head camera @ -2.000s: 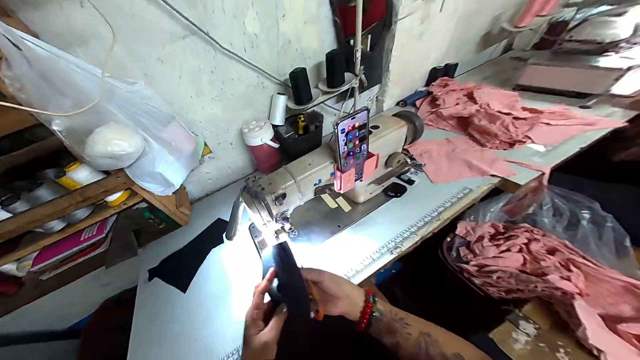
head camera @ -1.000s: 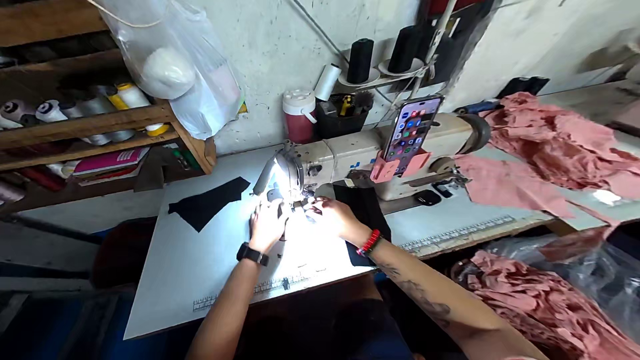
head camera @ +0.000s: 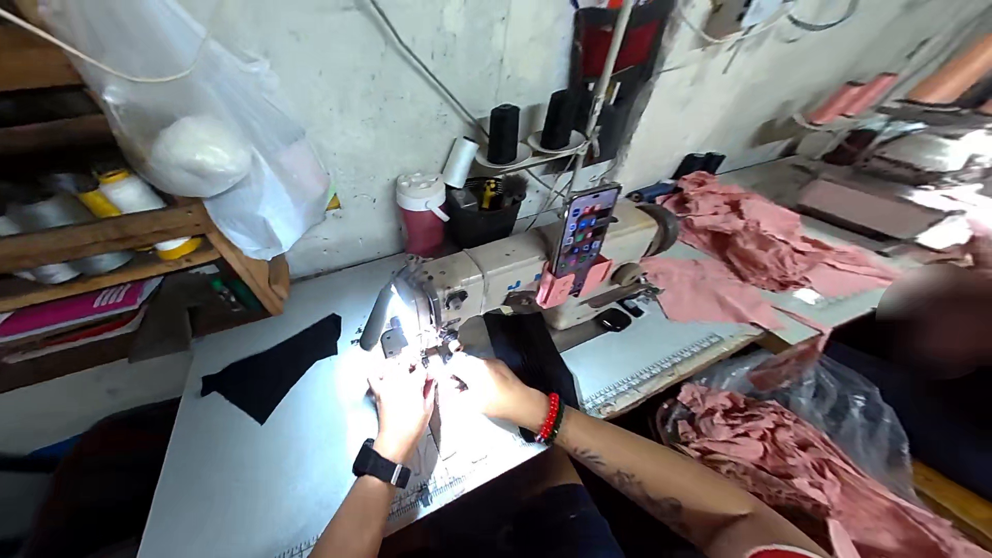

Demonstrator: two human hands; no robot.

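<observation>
Both hands are at the needle area of an industrial sewing machine (head camera: 504, 271), under its bright lamp. My left hand (head camera: 401, 395), a black watch on its wrist, lies just in front of the presser foot area. To its right is my right hand (head camera: 492, 387), with a red bead bracelet. Glare washes out the fingertips and whatever is between them. A strip of black fabric (head camera: 531, 353) lies on the machine bed behind and beside my right hand. Another black fabric piece (head camera: 279, 368) lies flat on the white table (head camera: 225, 480) to the left.
A phone (head camera: 585, 240) stands in a pink holder on the machine. Black thread cones (head camera: 504, 136), a red jug (head camera: 421, 217) and a black tool bin (head camera: 484, 217) are behind. Pink fabric (head camera: 736, 232) is heaped at right, more in a bag below. A person (head camera: 942, 333) is at the right edge.
Two seconds ago both hands held black fabric in front of the machine, nearer the table's front edge. They are now at the needle area, and black fabric lies along the bed.
</observation>
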